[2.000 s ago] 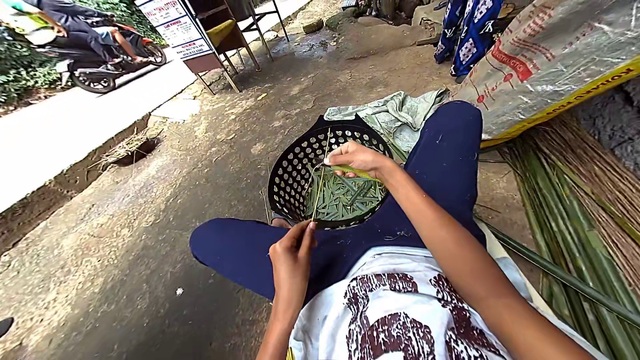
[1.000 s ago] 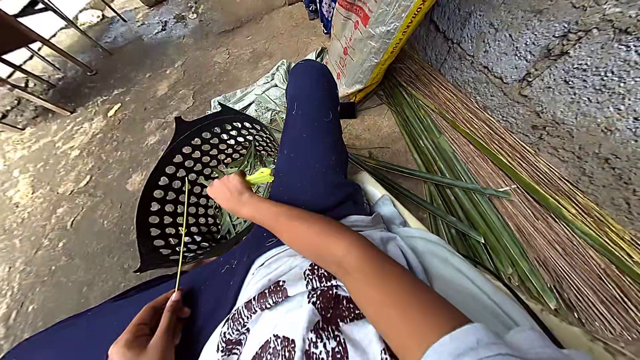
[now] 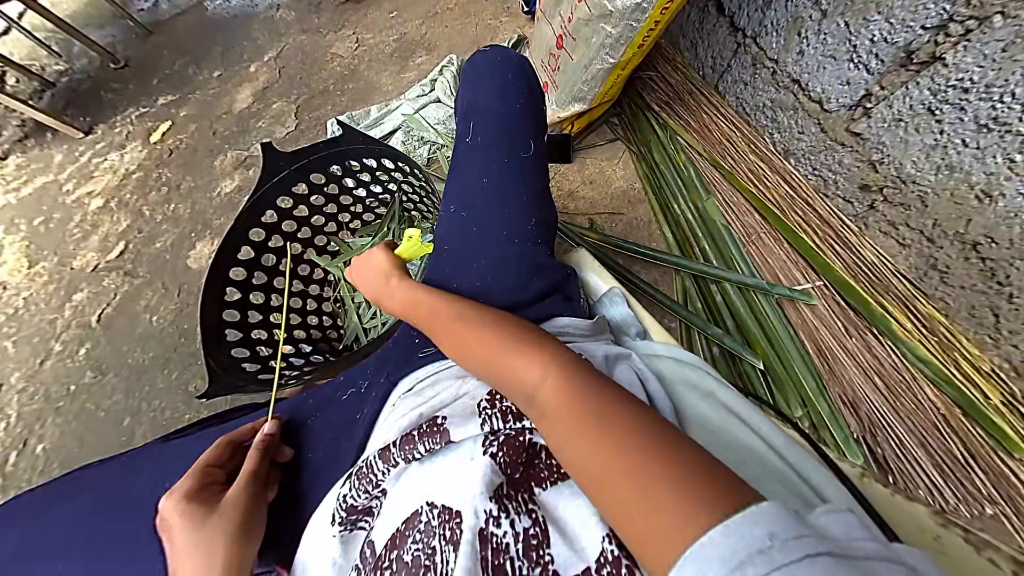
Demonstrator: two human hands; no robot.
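My left hand (image 3: 228, 488) pinches the lower end of a thin yellow-green leaf rib (image 3: 282, 328), which stands up in front of a black plastic basket (image 3: 232, 216) with round and heart-shaped holes. Over the basket, my right hand (image 3: 380, 276) is closed on a yellow-green handle (image 3: 414, 246); the rest of that tool is hidden by the hand. Green leaf strips (image 3: 364, 316) lie inside the basket, below and beside my right hand. The basket stands on the ground between my legs.
Long green leaves (image 3: 720, 264) and a bundle of brown leaf ribs (image 3: 840, 352) lie at the right, along a rough wall (image 3: 920, 136). A printed sack (image 3: 584, 56) stands beyond my knee, near a pale cloth (image 3: 416, 108). Metal legs (image 3: 64, 32) stand at the upper left.
My hands, close together over the basket two seconds ago, are now farther apart, with the rib only in my left hand. The view has swung toward the wall.
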